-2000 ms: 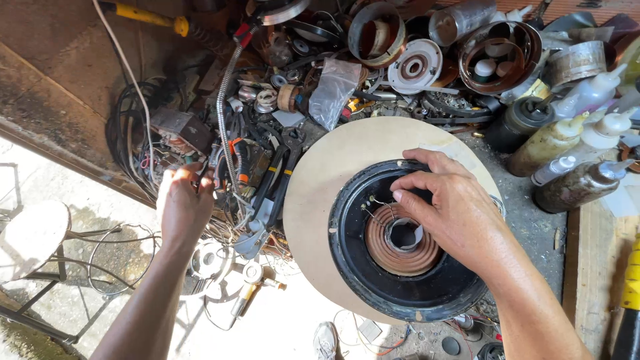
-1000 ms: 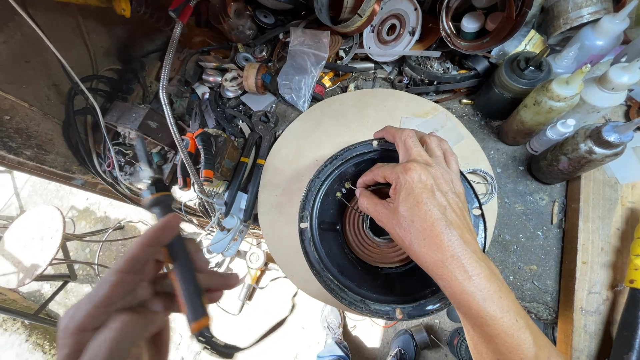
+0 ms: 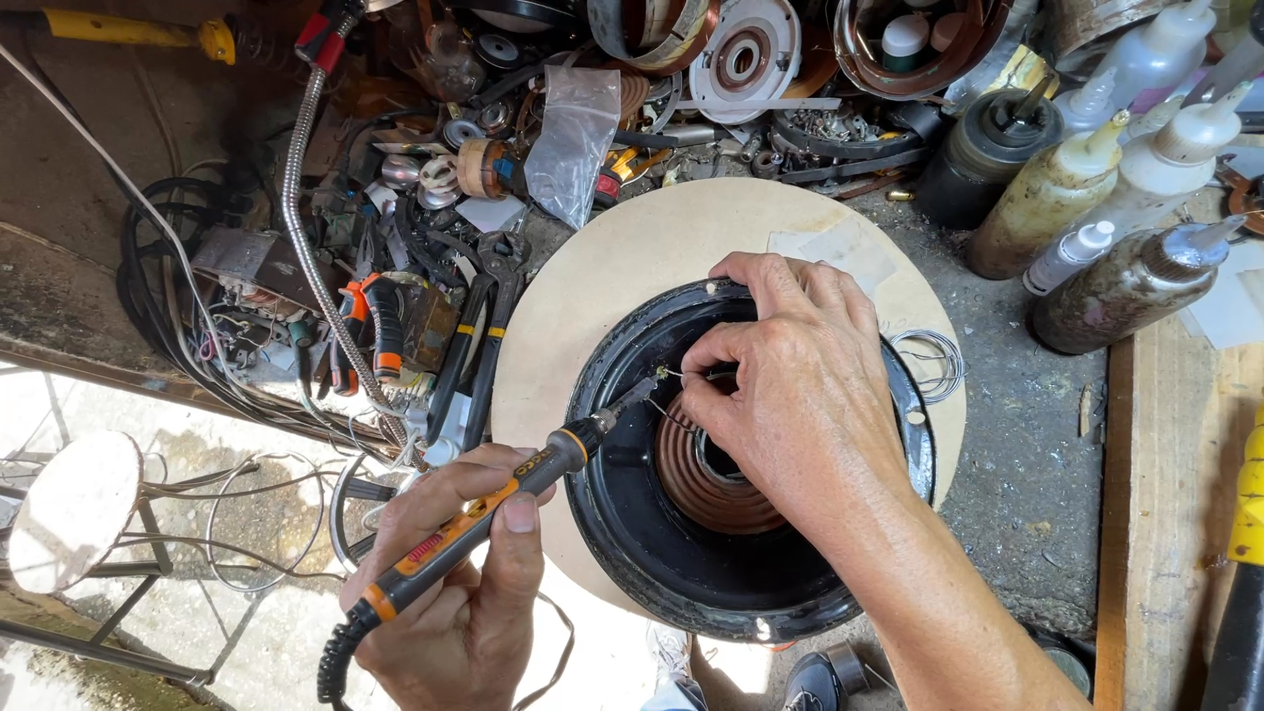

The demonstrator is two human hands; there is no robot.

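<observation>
My left hand (image 3: 464, 573) grips a soldering iron (image 3: 484, 509) with a grey and orange handle. Its tip meets a small terminal (image 3: 662, 373) inside a black speaker frame (image 3: 632, 583). Between the thumb and forefinger of my right hand (image 3: 790, 365) is a thin wire (image 3: 675, 373) whose end is at that terminal; the rest of this hand rests over the frame's rim. A ribbed brown speaker spider (image 3: 681, 474) lies in the middle of the frame, partly hidden by my right hand. Beneath the frame is a round beige board (image 3: 553, 326).
Pliers with orange and black handles (image 3: 383, 326) and larger black-handled pliers (image 3: 484, 336) lie left of the board. A coil of thin wire (image 3: 928, 365) sits on its right edge. Squeeze bottles (image 3: 1136, 286) stand at the right, a plastic bag (image 3: 578, 143) and speaker parts behind. A flexible metal tube (image 3: 296, 197) crosses the left.
My left hand, at the clutter on the left two seconds ago, has brought the soldering iron over to the terminal. My right hand has stayed over the speaker frame.
</observation>
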